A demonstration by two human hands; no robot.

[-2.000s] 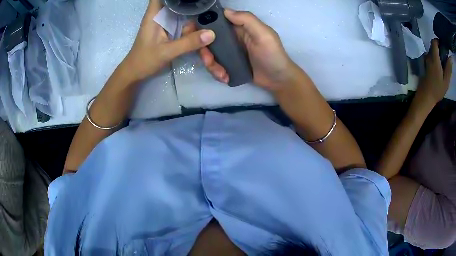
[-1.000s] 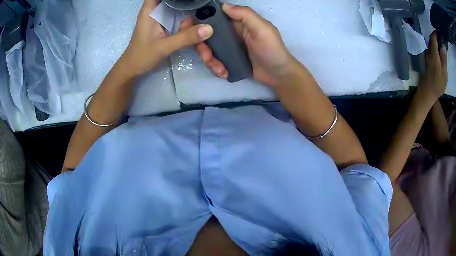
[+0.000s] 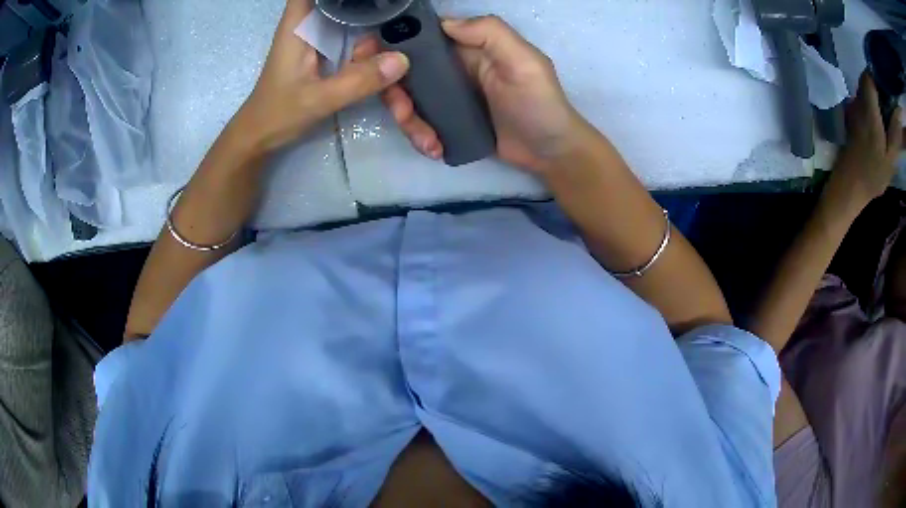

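A dark grey handheld fan (image 3: 445, 99) is in both my hands at the top centre, its round head cut by the picture's top edge. A dark oval button spot (image 3: 401, 29) shows on the handle just below the head. My right hand (image 3: 512, 94) wraps the handle from the right, with its fingertips showing on the left side. My left hand (image 3: 318, 89) is at the head and upper handle, its thumb tip by the handle's left edge. A small white piece (image 3: 324, 35) shows between my left thumb and fingers.
White foam sheet (image 3: 616, 89) covers the table. Fans in thin white sleeves (image 3: 99, 119) lie at the left. Grey fans (image 3: 792, 89) with white sleeves lie at the right. Another person's hand (image 3: 869, 139) holds a dark fan at the far right. A person's clothed leg shows at the left.
The fan and my hands have shifted slightly up and left, with my grip unchanged. The other person's hand and fan at the right have moved a little.
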